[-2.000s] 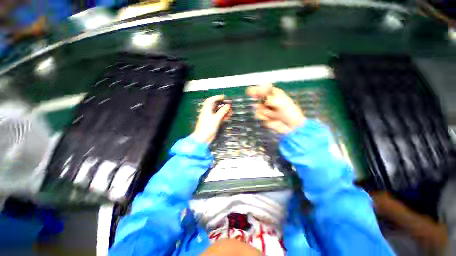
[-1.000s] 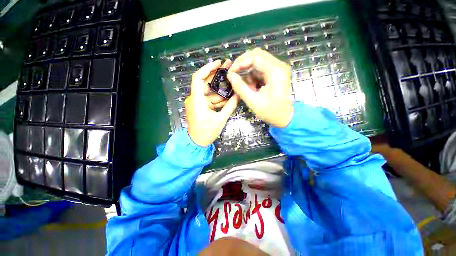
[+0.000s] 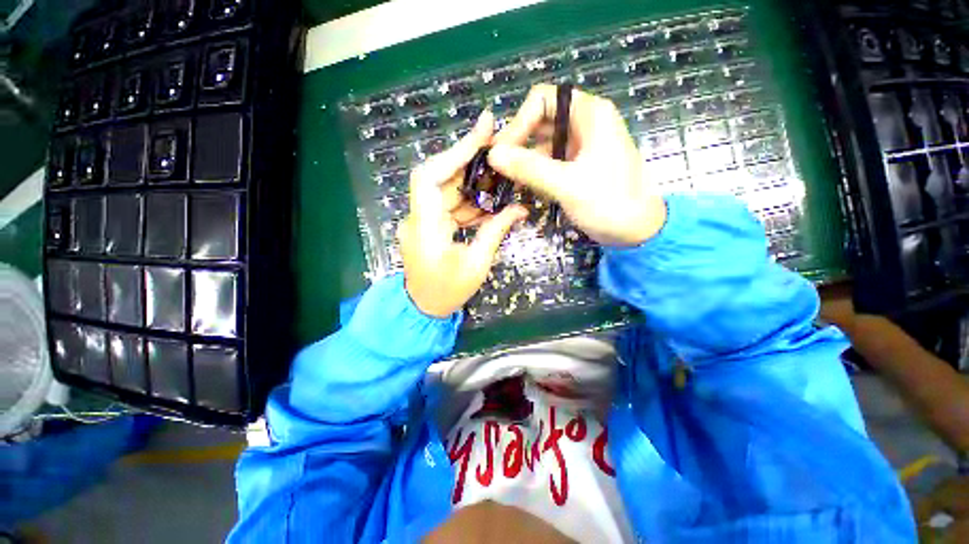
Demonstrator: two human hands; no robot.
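My left hand (image 3: 444, 228) holds a black device housing (image 3: 489, 189) between thumb and fingers, above the clear blister tray (image 3: 714, 149). My right hand (image 3: 584, 170) touches the housing's upper edge with thumb and index finger. A short dark stick (image 3: 561, 119), tweezers or a small driver, stands across the right hand's fingers. Whether a tiny part is between the right fingertips cannot be told. The clear tray has small dark parts in its back and left pockets and loose yellowish bits (image 3: 515, 289) near its front edge.
A black blister tray (image 3: 149, 228) at left holds housings in its back rows. Another black tray (image 3: 922, 175) is at right. A bare forearm (image 3: 903, 367) of another person reaches in at the right below it. A white round object (image 3: 19, 351) is at far left.
Since the blurred earliest frame, both hands have come together at the housing. In the last second the dark stick has become visible at the right hand, and the housing has turned slightly.
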